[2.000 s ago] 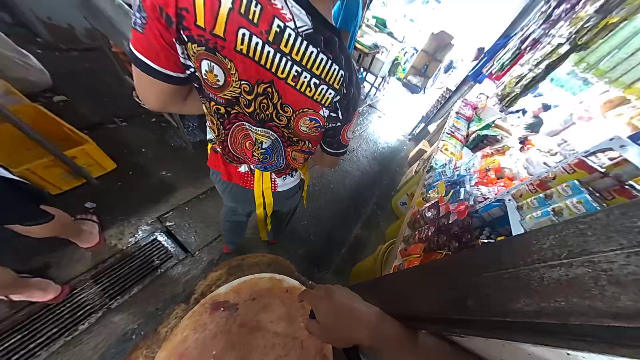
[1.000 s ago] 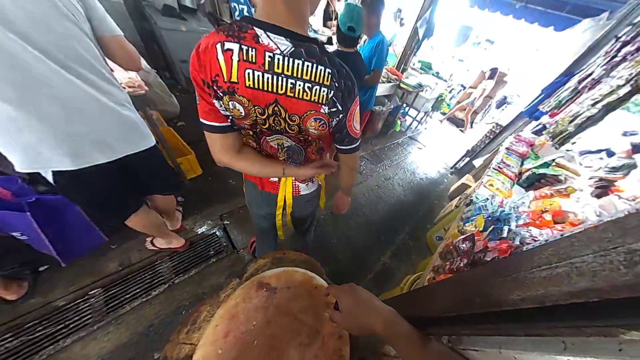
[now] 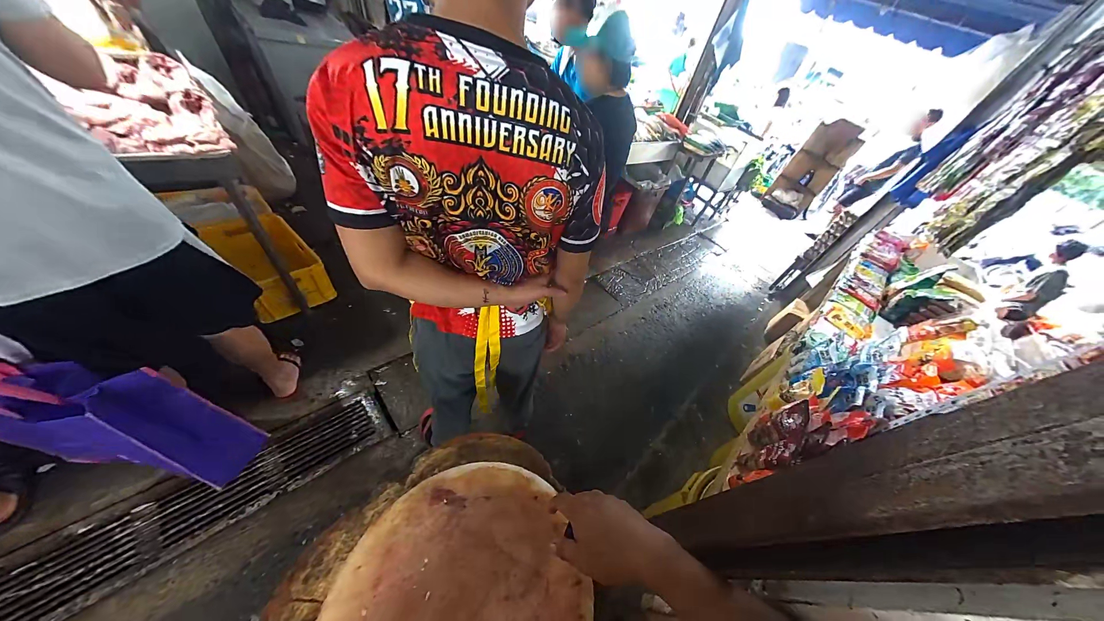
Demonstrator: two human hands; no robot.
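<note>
A round, pale, stained board (image 3: pixel 466 552) lies on a rough, thick wooden block (image 3: pixel 345 543) at the bottom centre of the head view. From the lower right comes my right hand (image 3: pixel 608 535), its curled fingers at the board's right edge. A small dark thing shows by the fingers; what it is, and whether the hand grips it, I cannot tell. My left hand is out of the picture. Just beyond the block stands a person (image 3: pixel 466 172) in a red and black printed shirt, back to me, one arm folded behind the back.
Raw meat (image 3: pixel 164 103) lies on a stall at upper left, above a yellow plastic crate (image 3: pixel 276 267). Someone with a purple bag (image 3: pixel 155 423) is at the left, over a metal floor grate (image 3: pixel 319 440). Packaged goods (image 3: pixel 862 362) fill a stall behind a wooden beam (image 3: pixel 897 466) at right.
A person at the left with a purple bag has come into view since the first frame. The person in front has brought an arm behind the back. My right hand stays at the board's edge.
</note>
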